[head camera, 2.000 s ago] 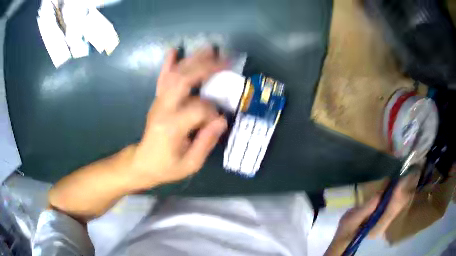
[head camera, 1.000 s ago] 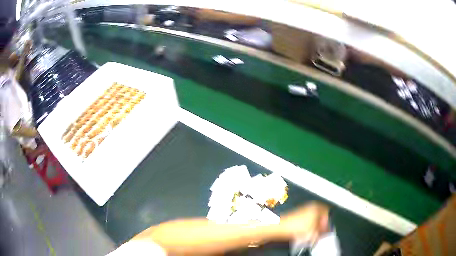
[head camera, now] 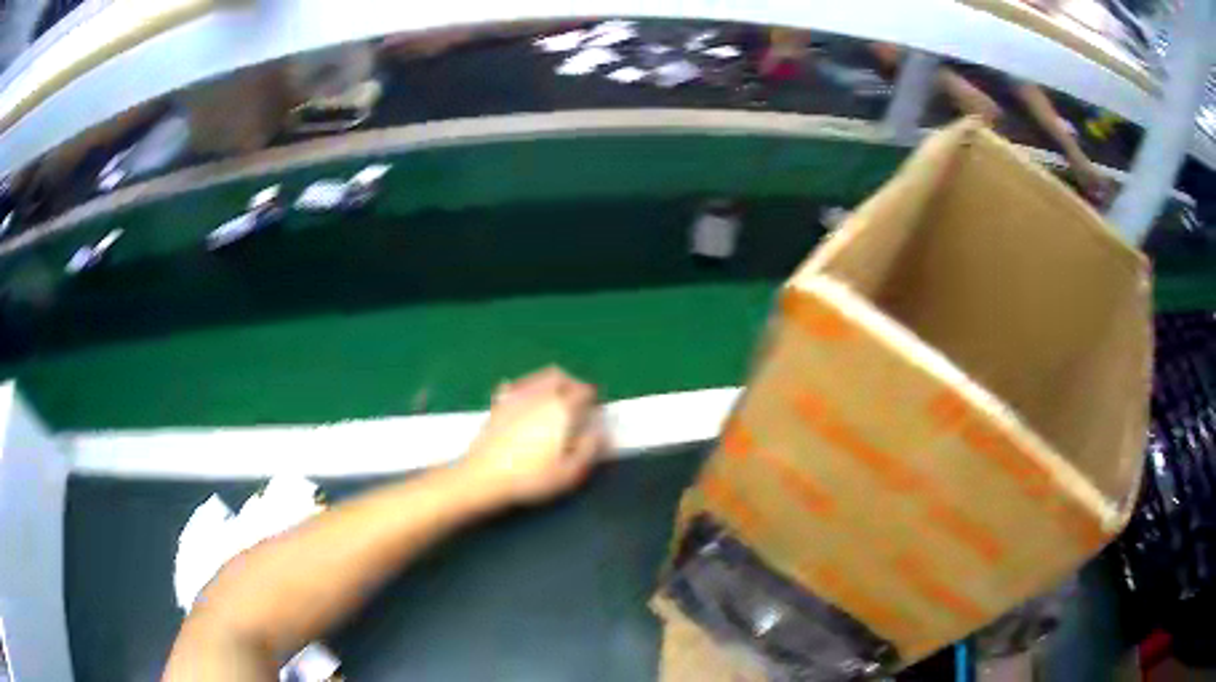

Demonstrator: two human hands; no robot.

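My left hand (head camera: 540, 433) is over the white rail at the near edge of the green conveyor belt (head camera: 400, 353). It is blurred, with its fingers curled, and I cannot tell whether it holds anything. My forearm reaches up from the lower left over the dark green bench mat (head camera: 534, 573). It partly covers a pile of white LCD modules (head camera: 274, 513). A small pale piece (head camera: 310, 662) lies below the forearm. My right hand is out of the picture. Phone boards lie spaced on the belt, one of them (head camera: 714, 233) beyond my hand.
An open brown carton (head camera: 854, 466) with orange marks stands at the right, above a shiny black object (head camera: 774, 600). The white foam tray (head camera: 34, 546) is cut off at the left edge. Shiny black trays (head camera: 1180, 453) are at far right. Another person's arms (head camera: 1054, 127) show beyond the belt.
The view has swung from the mat to the belt and carton. My left hand has moved from the board to the rail. The board and screen handled earlier are no longer seen; my right hand has left the picture.
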